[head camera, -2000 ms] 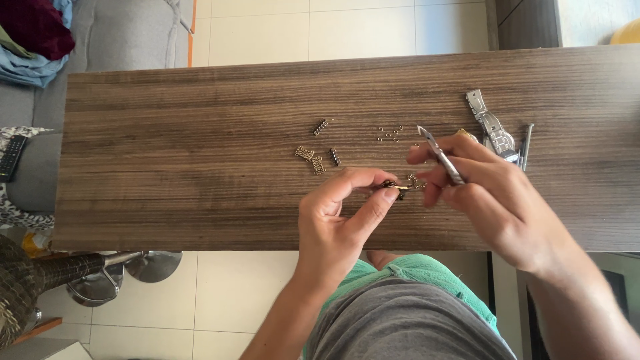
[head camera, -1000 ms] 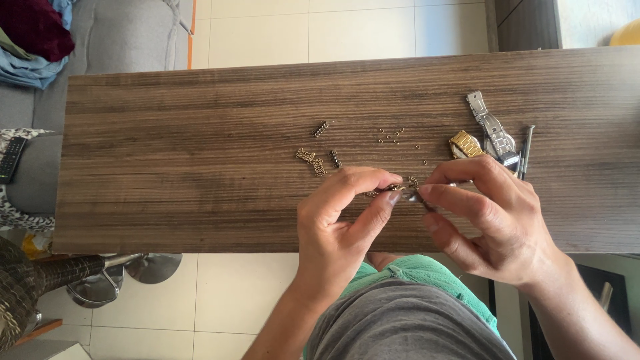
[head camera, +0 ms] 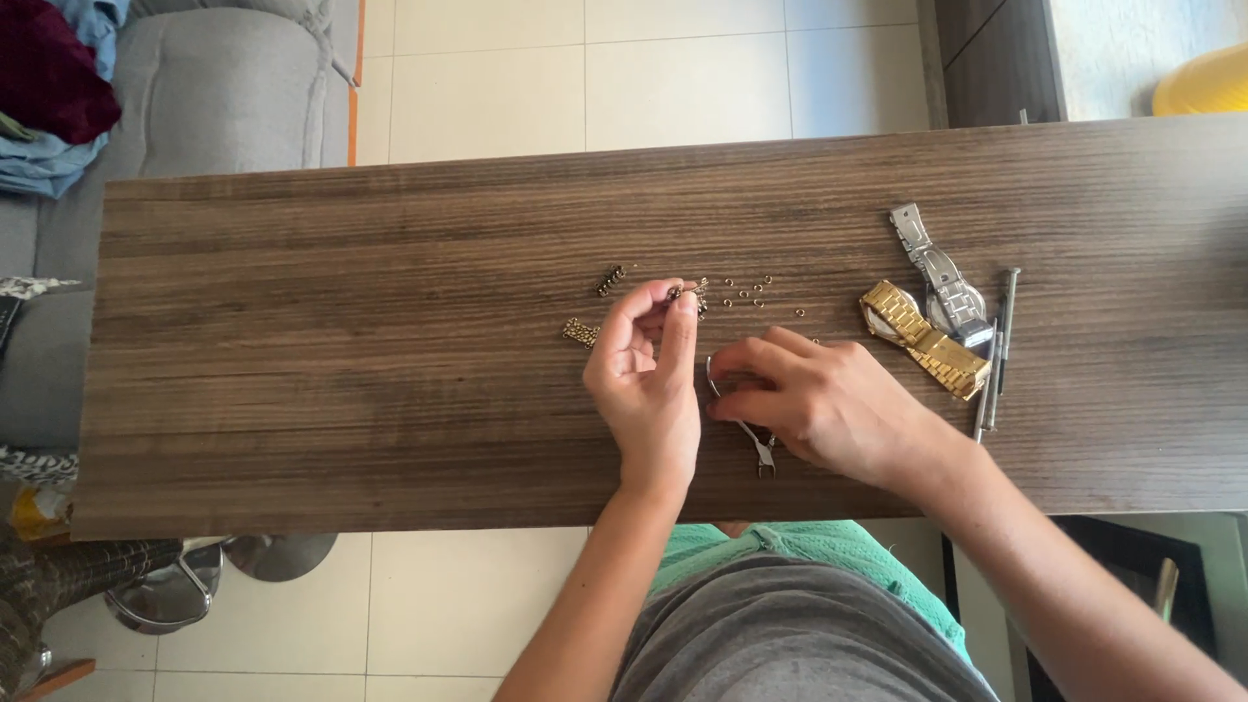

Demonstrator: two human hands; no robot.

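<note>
Between the thumb and fingertips of my left hand (head camera: 648, 366) is a small dark and gold-toned beaded piece (head camera: 687, 290), partly covered by the fingers. My right hand (head camera: 795, 395) is low over the table to the right, its fingers bent at the handle of small metal pliers (head camera: 763, 451). The plier jaws point toward my body; the hand hides part of the tool, and a firm grip cannot be made out. Several small metal rings (head camera: 744, 293) lie beyond my hands. A dark beaded strip (head camera: 611, 281) and a gold-toned beaded piece (head camera: 581, 332) lie to the left.
A gold-toned wristwatch (head camera: 926, 341) and a silver-toned wristwatch (head camera: 941, 278) lie at the right, beside slim metal tools (head camera: 996, 351). The wooden tabletop (head camera: 341, 370) ends just before my body. A grey sofa (head camera: 229, 88) stands beyond its left end.
My right hand has moved away from the beaded piece, back toward my body. The pliers now show beneath it, jaws toward me. My left hand still holds the beaded piece, now raised farther from my body.
</note>
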